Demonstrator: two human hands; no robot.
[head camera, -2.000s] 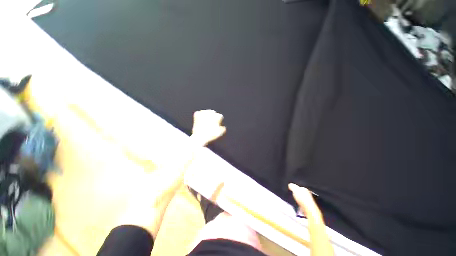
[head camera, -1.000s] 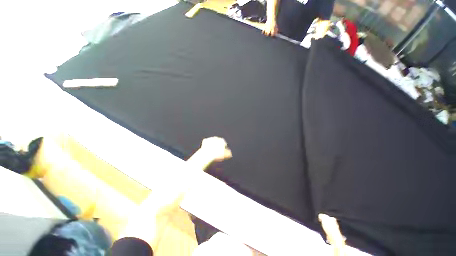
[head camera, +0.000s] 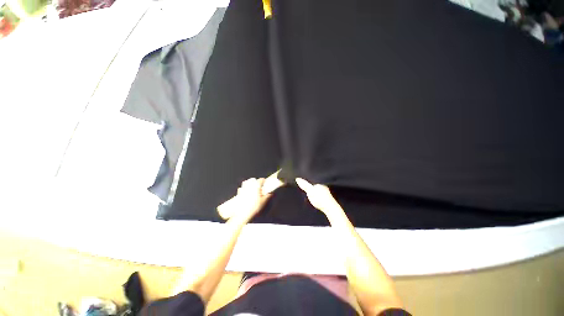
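Black fabric ply (head camera: 402, 111) covers the table. Its loose crosswise end forms a ridge running from the top edge down to my hands, over more black cloth (head camera: 235, 111). My left hand (head camera: 251, 190) is closed around a pale yellowish weight bar (head camera: 230, 208), held slanted over the cloth, its upper tip at the ridge's near end. My right hand (head camera: 316, 194) pinches the upper ply just right of the bar's tip. The cloth is lifted there, with a dark gap under its near edge. The fingertips are small and overexposed.
Grey fabric pieces (head camera: 176, 80) with a notched edge lie left of the black cloth. The white table border (head camera: 297, 247) runs along the near side. A small yellow strip (head camera: 267, 8) shows at the top. Scraps lie on the floor at lower left and beyond the far edge.
The view has swung toward the cloth's starting end. The bar, lying on the cloth before, is now in my left hand. The ply's loose end has moved left, with my right hand at it.
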